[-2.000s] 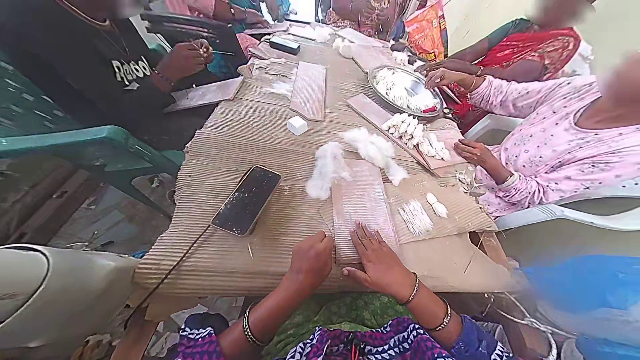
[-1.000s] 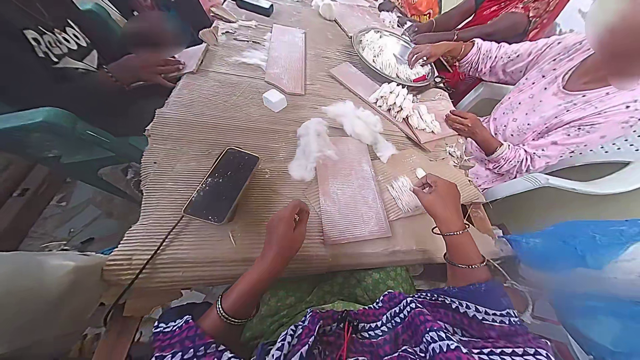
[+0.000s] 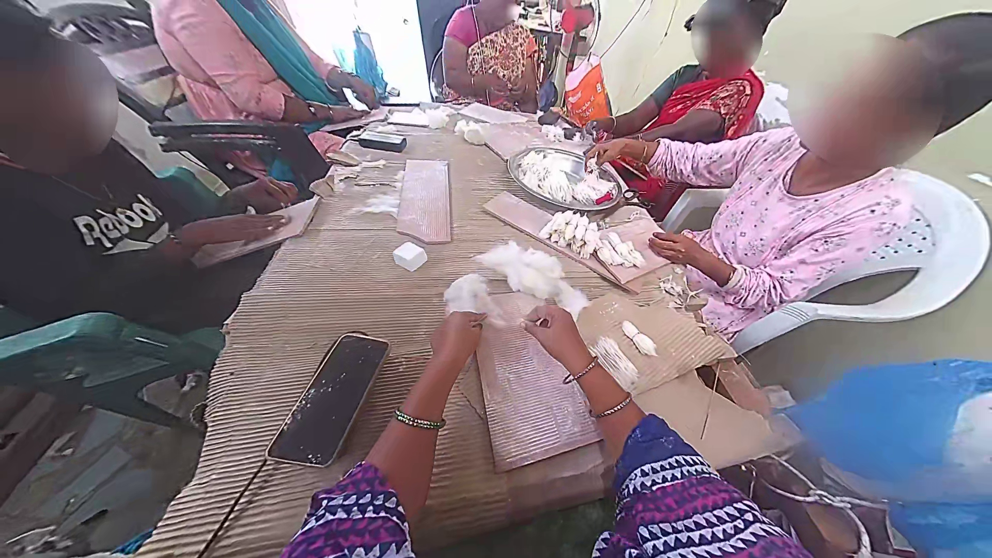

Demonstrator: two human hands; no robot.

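Observation:
My left hand (image 3: 457, 335) pinches the lower edge of a tuft of white cotton wool (image 3: 468, 294) at the far left corner of a ridged board (image 3: 535, 395). Over the board's far right part, my right hand (image 3: 552, 329) has thumb and fingers together beside a larger heap of cotton wool (image 3: 527, 270); whether it holds any fibre I cannot tell. To the right, thin white cotton wicks (image 3: 614, 363) lie on a piece of cardboard (image 3: 682, 341), with a small tied bundle (image 3: 639, 339) next to them.
A smartphone (image 3: 329, 399) with a cable lies left of my arms on the corrugated cardboard table cover (image 3: 310, 310). Farther off are a white block (image 3: 409, 256), another board (image 3: 424, 201) and a steel plate of wicks (image 3: 566, 178). Several people sit around the table, one close on the right beside wick bundles (image 3: 573, 231).
My right hand has moved from the wicks on the right to the far part of the board. My left hand has moved forward to the cotton wool. The view has tilted up.

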